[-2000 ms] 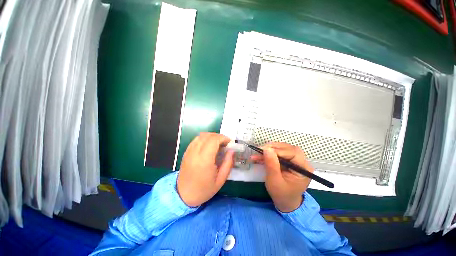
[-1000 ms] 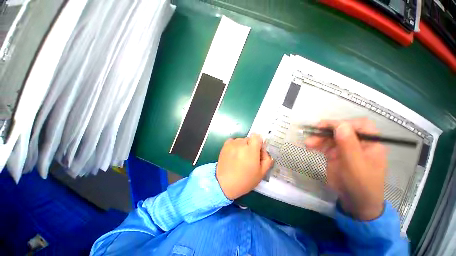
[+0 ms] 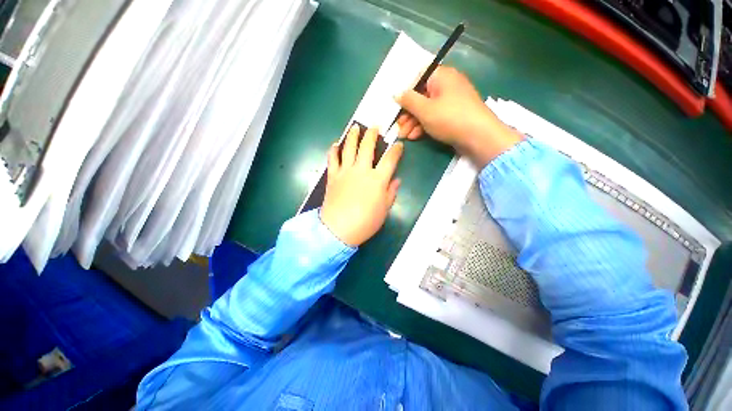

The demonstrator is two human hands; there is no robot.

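Note:
The adhesive pad strip (image 3: pixel 394 76) lies slanted on the green mat, its upper part white and its lower part black. My left hand (image 3: pixel 359 183) lies over the black part with fingers spread and pressed on it. My right hand (image 3: pixel 446 108) holds the black tweezers (image 3: pixel 442 53), with their tip down at the strip's right edge by my left fingertips. Whether a pad is at the tip cannot be told. The laptop bottom cover (image 3: pixel 493 269) lies on white interleaf sheets (image 3: pixel 433 233) to the right, partly hidden under my right sleeve.
A thick fanned pile of white sheets (image 3: pixel 180 120) stands at the left, with a silver cover (image 3: pixel 68 76) on it. Red trays (image 3: pixel 622 53) with black laptop base units (image 3: pixel 670 36) are at the back right. Another pile edge shows at the lower right.
My right hand has moved with the tweezers from over the cover, left and up to the strip. My left hand has moved from the cover's left edge onto the strip's black part.

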